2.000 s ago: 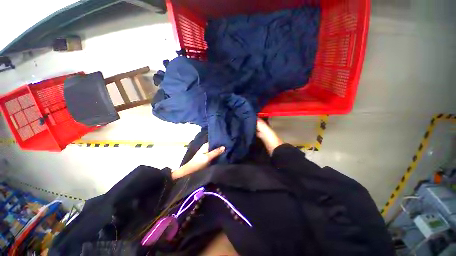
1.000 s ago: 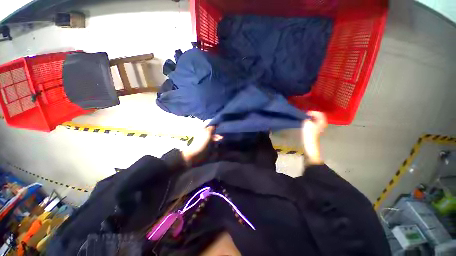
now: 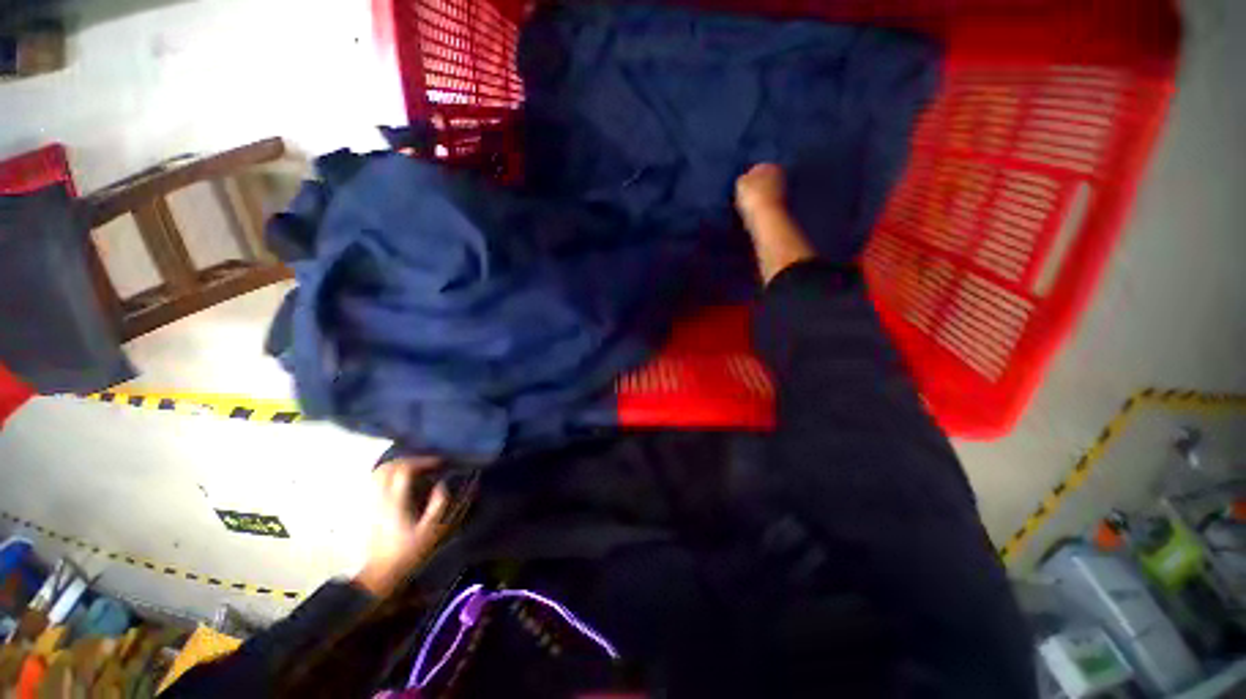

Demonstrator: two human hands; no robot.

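Navy garments (image 3: 738, 96) lie in the large red crate (image 3: 984, 232) in front of me. A crumpled, lighter blue navy garment (image 3: 410, 273) hangs over the crate's near left edge. My right hand (image 3: 769, 212) is over the cloth inside the crate, fingers curled; whether it grips cloth cannot be told. My left hand (image 3: 407, 516) is low, just below the hanging garment, near my dark clothing. Its fingers are apart, somewhat blurred, and no navy cloth shows in them.
A wooden stool frame (image 3: 171, 246) with a dark seat (image 3: 55, 287) stands left, by a partly visible red crate (image 3: 34, 171). Yellow-black tape (image 3: 1093, 458) marks the floor. Grey equipment (image 3: 1127, 615) is at lower right, mixed items (image 3: 82, 642) at lower left.
The cloth stretched between my hands is no longer held up. My right hand has moved forward over the crate, my left hand down and left. The view has shifted closer to the crate.
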